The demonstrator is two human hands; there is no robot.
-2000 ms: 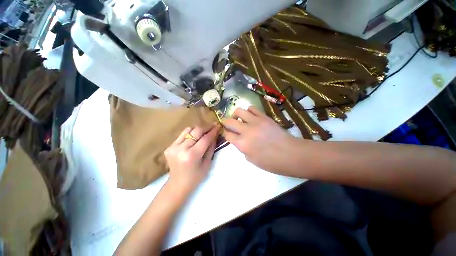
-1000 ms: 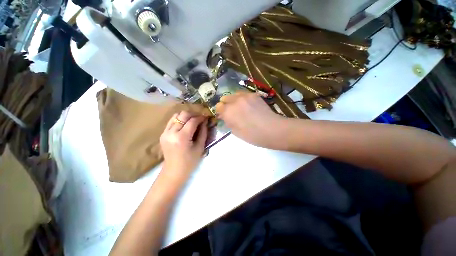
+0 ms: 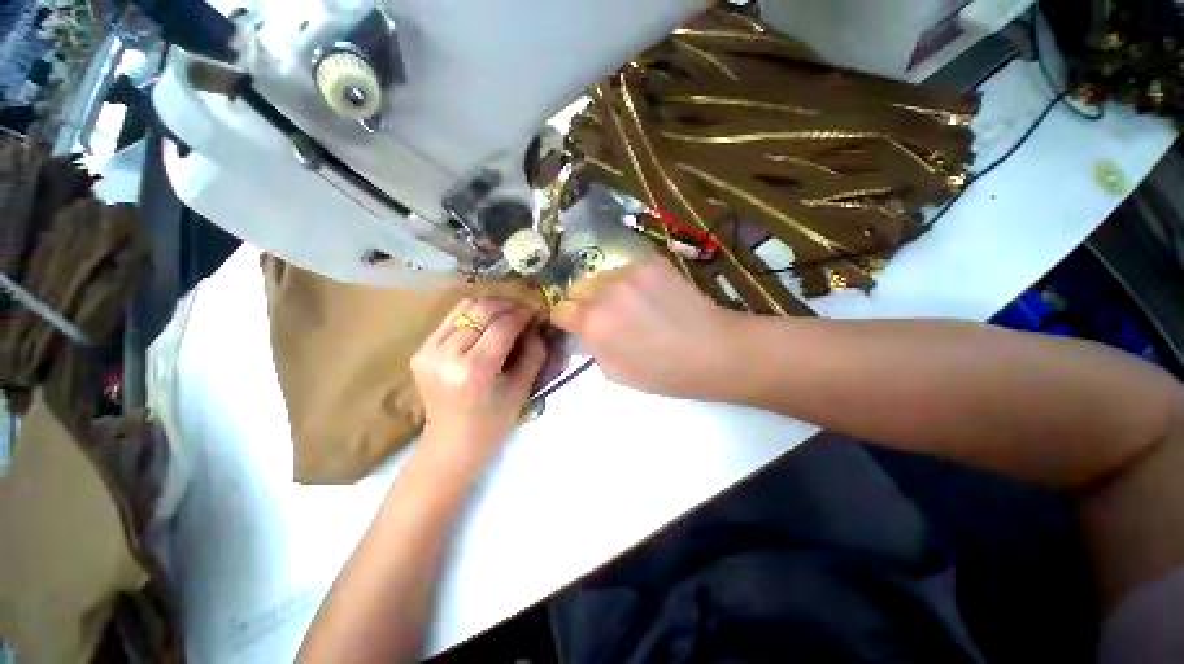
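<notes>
A tan-brown fabric panel (image 3: 344, 363) lies flat on the white table, its right corner under the sewing machine head (image 3: 455, 78) near the cream disc (image 3: 526, 250). My left hand (image 3: 478, 370), with a ring, holds the panel's right edge between bent fingers and thumb. My right hand (image 3: 636, 324) is beside it, just right of the presser foot area, fingertips closed at the same corner. A bit of gold shows between the hands; whether the right fingers grip zipper or fabric is hidden. The needle is too small to see clearly.
A zipper bundle (image 3: 805, 143) fans out right of the needle, with red snips (image 3: 682, 234) on it. A black cable (image 3: 993, 166) crosses the table at right. Stacked tan panels (image 3: 65, 519) and tied brown fabric (image 3: 85, 260) are at far left. More zippers (image 3: 1127, 59) lie far right.
My right hand has drawn in closer over the corner, its fingers more bent than two seconds ago. My left hand has moved slightly left. The panel lies nearly the same; the view has shifted a little.
</notes>
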